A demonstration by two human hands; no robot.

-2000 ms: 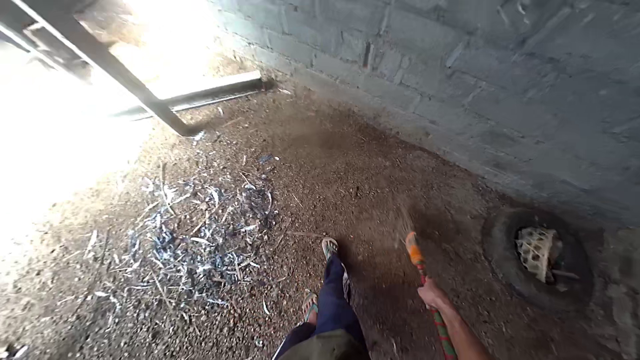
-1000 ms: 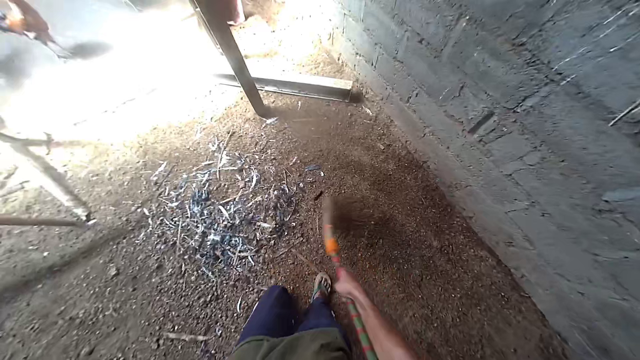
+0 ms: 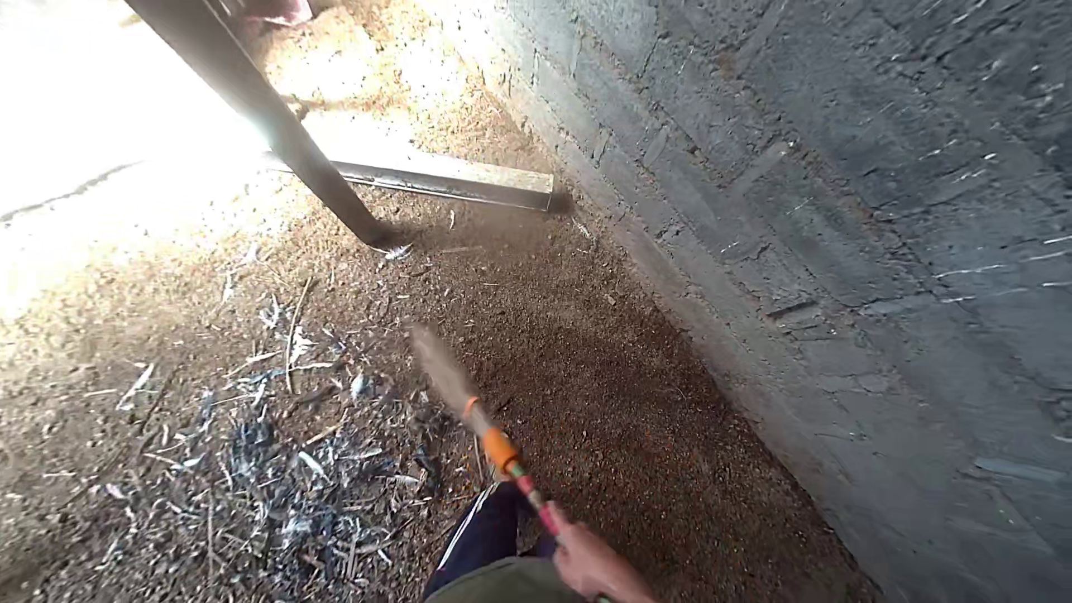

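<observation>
My right hand (image 3: 586,557) is closed around the red and green handle of a broom (image 3: 501,450) at the bottom centre. Orange binding joins the handle to the bristles, which point up and left, blurred, low over the brown dirt floor. Left of the bristles lies a scattered heap of pale and bluish shreds (image 3: 310,477), mixed with thin twigs. My left hand is out of view.
A rough grey block wall (image 3: 804,276) runs down the right side. Ahead, a pale rectangular beam (image 3: 452,180) lies on the ground near the wall's foot, and a dark slanted post (image 3: 293,138) stands at its left. Bright light washes out the upper left.
The broom's bristles have swung left to the edge of the heap, with my right hand still on the handle. The view has turned; the tyre seen two seconds ago is out of view.
</observation>
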